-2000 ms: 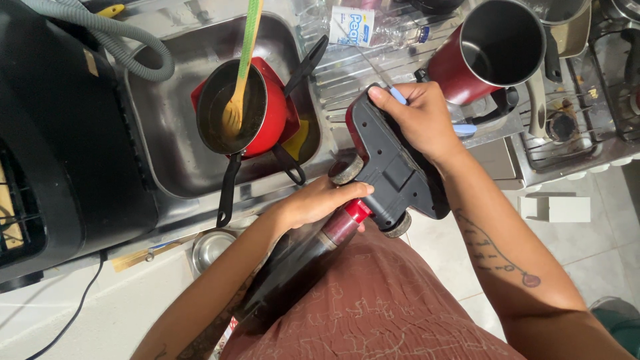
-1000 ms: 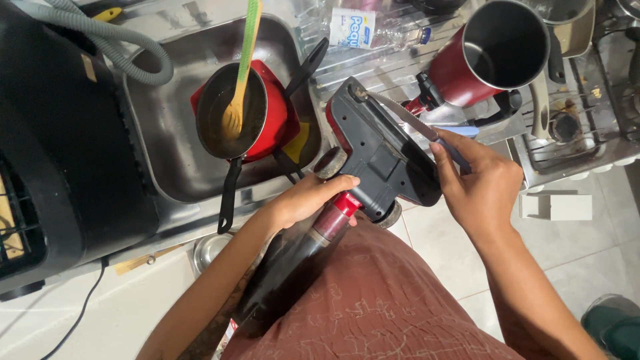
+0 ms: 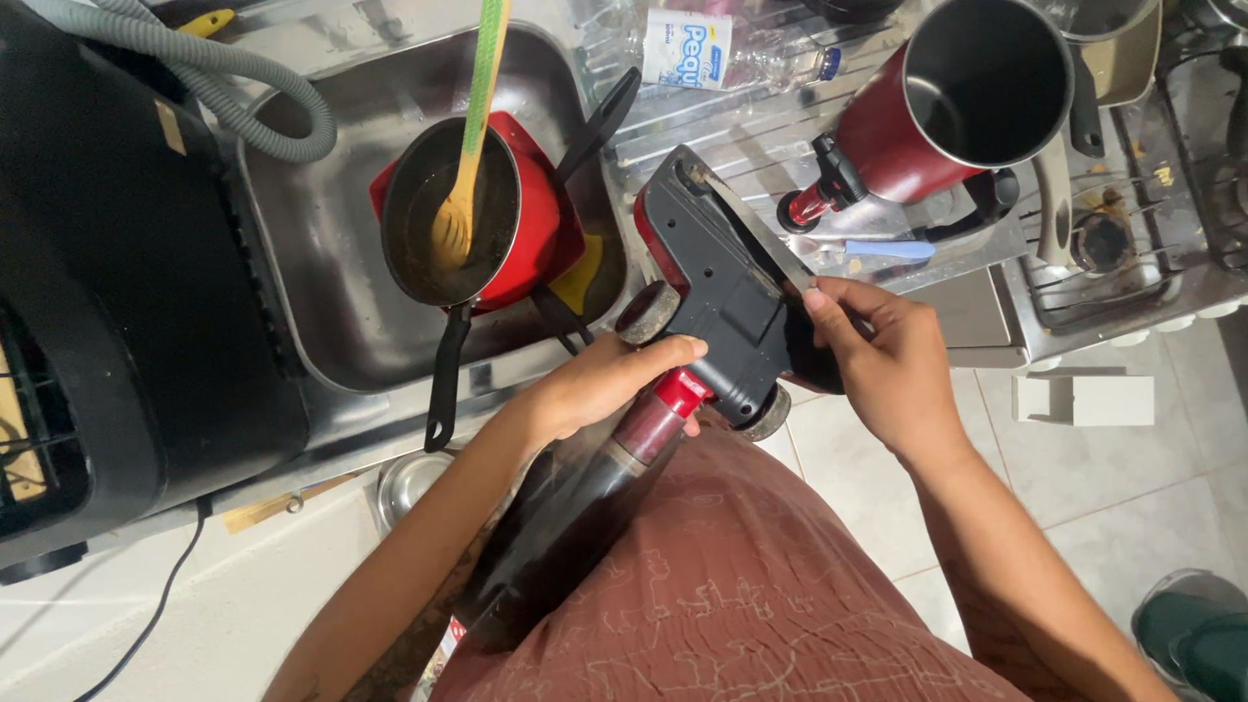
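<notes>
A vacuum cleaner's floor head, grey and red with small wheels, is turned underside up in front of me. My left hand grips it at the neck, beside the red collar of the dark vacuum body. My right hand holds a knife by its handle, which the fingers mostly cover. The knife's blade lies along the roller slot of the head, its tip near the far end. How deep the tip sits cannot be told.
Left lies a steel sink with a red saucepan and a wooden slotted spoon. Beyond are a plastic bottle, a kitchen torch, a blue-handled fork and a tall red pot. A stove stands right.
My right hand has gone from the head's far end to the near side, with the blade now reaching back along the slot. The floor head has tilted slightly in my left hand.
</notes>
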